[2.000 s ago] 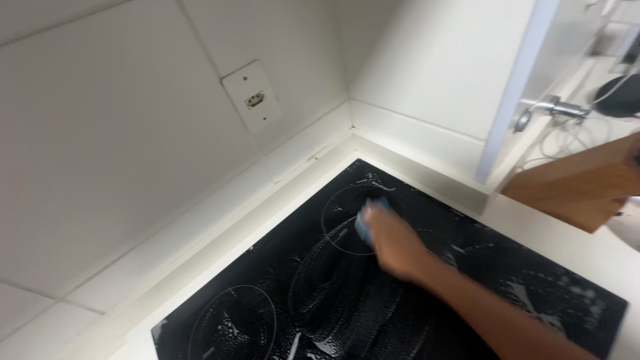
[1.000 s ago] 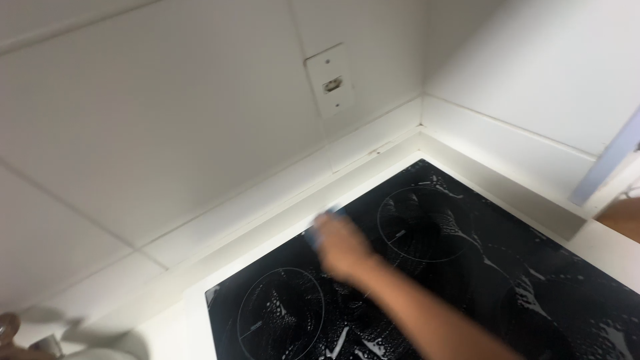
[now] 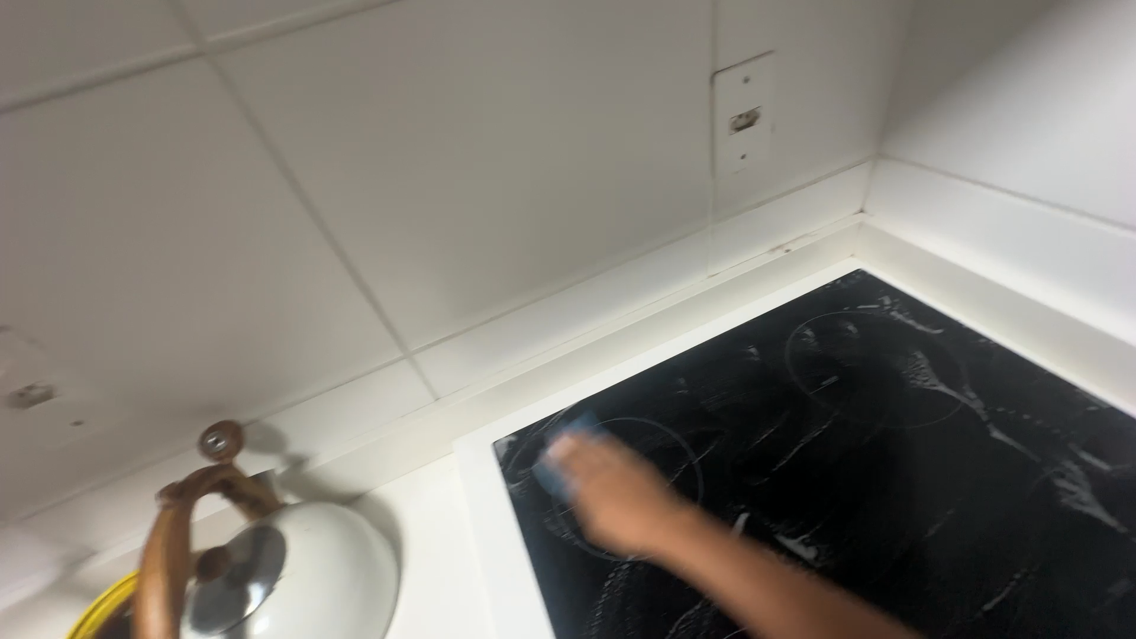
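My right hand (image 3: 617, 493), blurred, presses a blue cloth or sponge (image 3: 559, 461) on the black glass cooktop (image 3: 852, 497). It is over the ring marking near the cooktop's left corner, with the forearm coming in from the bottom. White foamy streaks lie across the glass, thickest toward the right and around the lower middle. The blue item is partly covered by the fingers, so its exact kind cannot be told. My left hand is out of view.
Left of the cooktop, a white kettle (image 3: 342, 568) with a wooden handle (image 3: 164, 568) stands on the white counter (image 3: 426, 541). A yellow-rimmed item (image 3: 106, 608) is beside it. The tiled wall bears a socket (image 3: 744, 120) behind the cooktop.
My right hand has moved with the blue item from the cooktop's far corner, along its back edge, to the left corner. The view has swung left, bringing the kettle into sight.
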